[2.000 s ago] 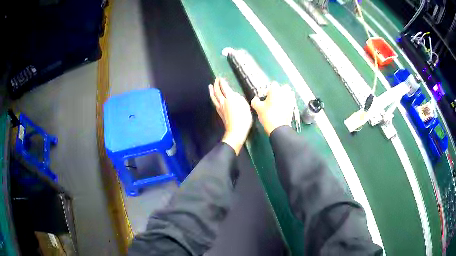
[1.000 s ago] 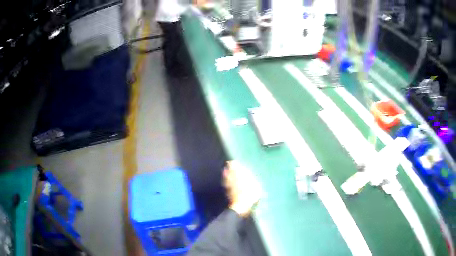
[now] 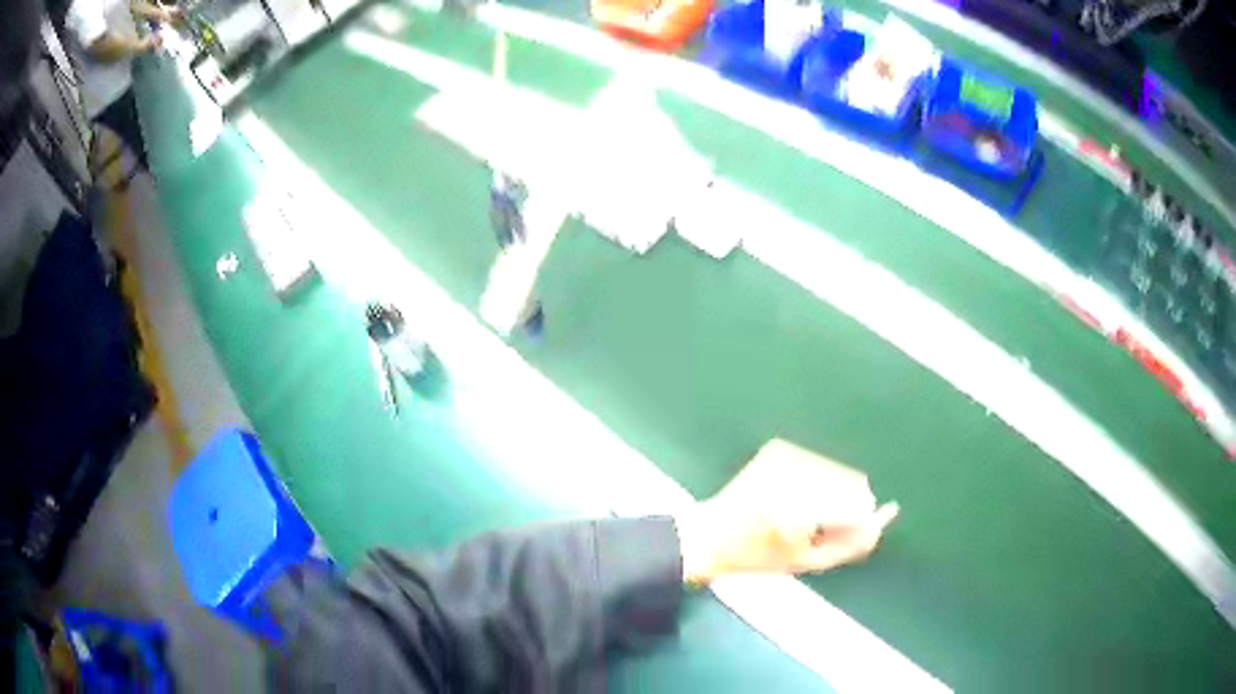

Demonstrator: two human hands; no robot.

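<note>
My left hand [image 3: 786, 515] reaches in from the lower left over the green bench and a white strip. It is bright and blurred, with the fingers partly curled; whether it holds anything cannot be told. My right hand is not in view. A pale flat housing [image 3: 278, 244] lies on the bench at the left, beside the long white strip, out of my hand. A small dark-topped jar [image 3: 400, 339] stands nearer, with thin prongs [image 3: 389, 386] beside it.
A white angled fixture [image 3: 610, 163] lies across the belt in the upper middle. Blue bins [image 3: 979, 122] and an orange-red bin [image 3: 651, 19] are along the far side. A blue stool [image 3: 231, 522] is at the left. A person [image 3: 106, 54] is at the upper left.
The view has swung right, so housing, jar and stool sit further left. Two seconds ago both hands were on the housing; now it lies released, and my left hand reaches right.
</note>
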